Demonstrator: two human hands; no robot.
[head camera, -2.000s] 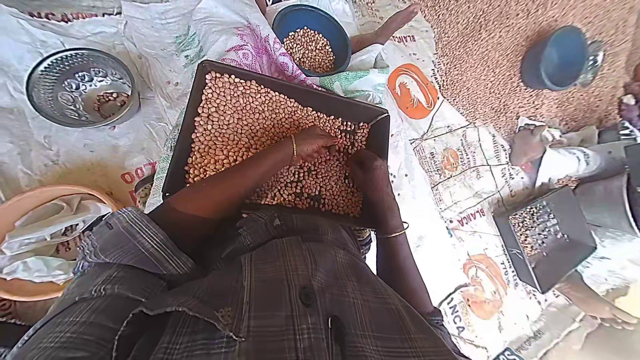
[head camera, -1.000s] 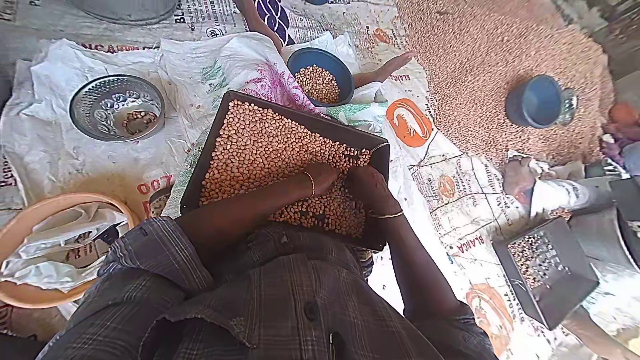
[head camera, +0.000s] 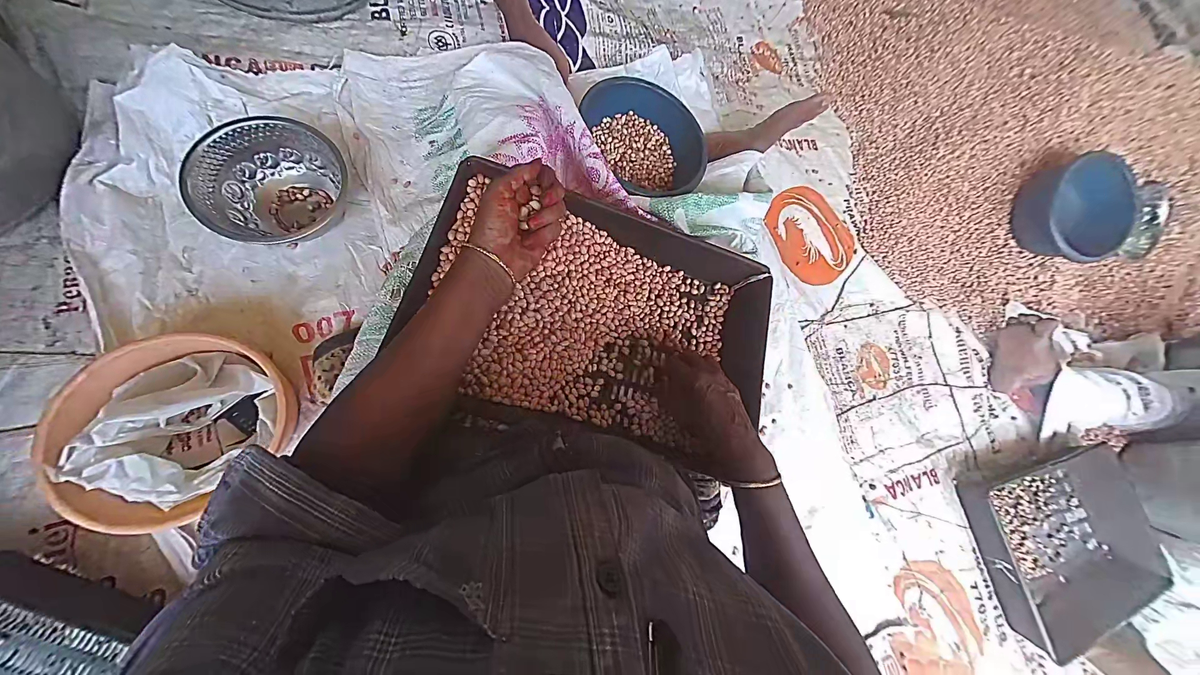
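A black rectangular tray (head camera: 712, 248) full of pinkish shelled nuts (head camera: 581, 309) rests tilted on my lap. My left hand (head camera: 520, 220), wearing a thin bangle, is raised over the tray's far left corner with its fingers curled around several nuts. Low at the tray's right side, my right hand (head camera: 708, 408) lies on the nuts with its fingers spread; whether anything is under its palm is hidden. Dark tray bottom shows between the scattered nuts beside it. Just beyond the tray's far edge stands a blue bowl (head camera: 689, 117) partly filled with paler nuts.
A perforated metal bowl (head camera: 202, 178) holding a few bits and an orange basin (head camera: 66, 422) with white plastic stand at left. At right are a large nut heap (head camera: 937, 122), a blue bucket (head camera: 1059, 206) and another black tray (head camera: 1116, 581). Other people's limbs are near the blue bowl and right tray.
My left hand has moved from beside my right hand to the tray's far left corner, with nuts in it. My right hand's fingers have spread over the nuts.
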